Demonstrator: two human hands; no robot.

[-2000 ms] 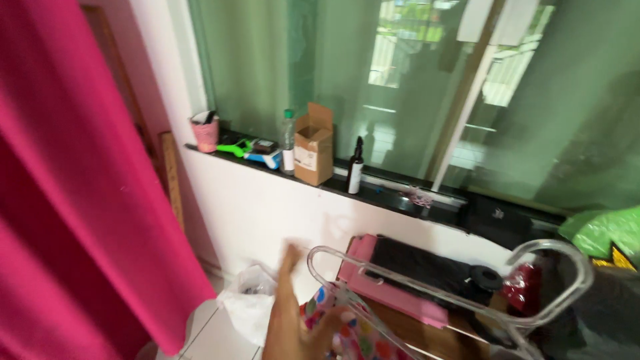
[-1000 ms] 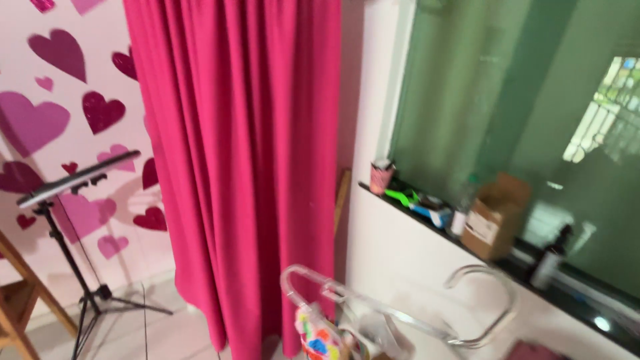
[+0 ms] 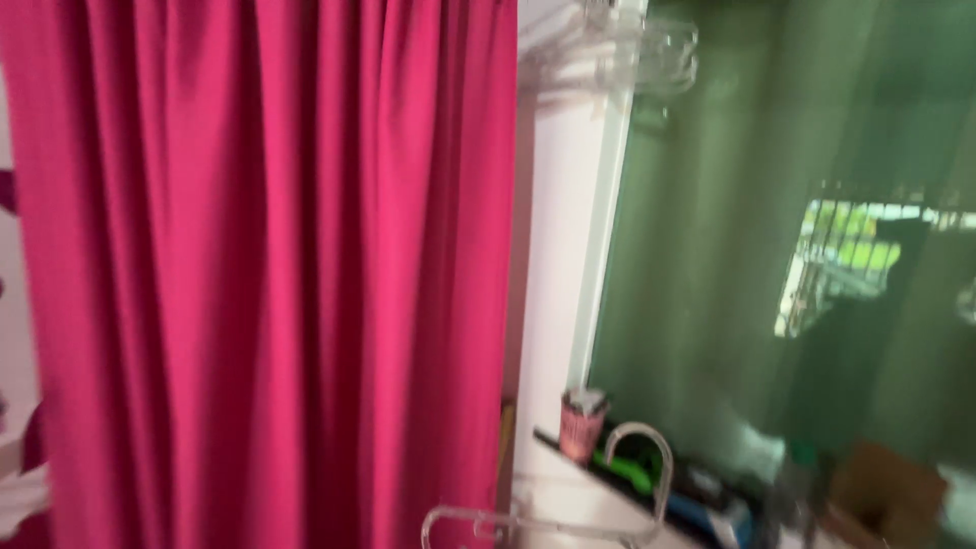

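Neither of my hands can be made out in the head view. At the bottom edge is a clear plastic clothes hanger, its hook curving up in front of the window ledge; whatever holds it lies out of frame. Higher up, beside the window frame, there are more clear plastic hangers, badly blurred, and what supports them cannot be told.
A magenta curtain fills the left side. Right of it stand a white wall edge and green-tinted window glass. The dark ledge carries a pink cup, a green object and an open cardboard box.
The view has swung left, then upward. The hand seen beside the hanger two seconds ago is out of sight. Blurred clear hangers now show at the top.
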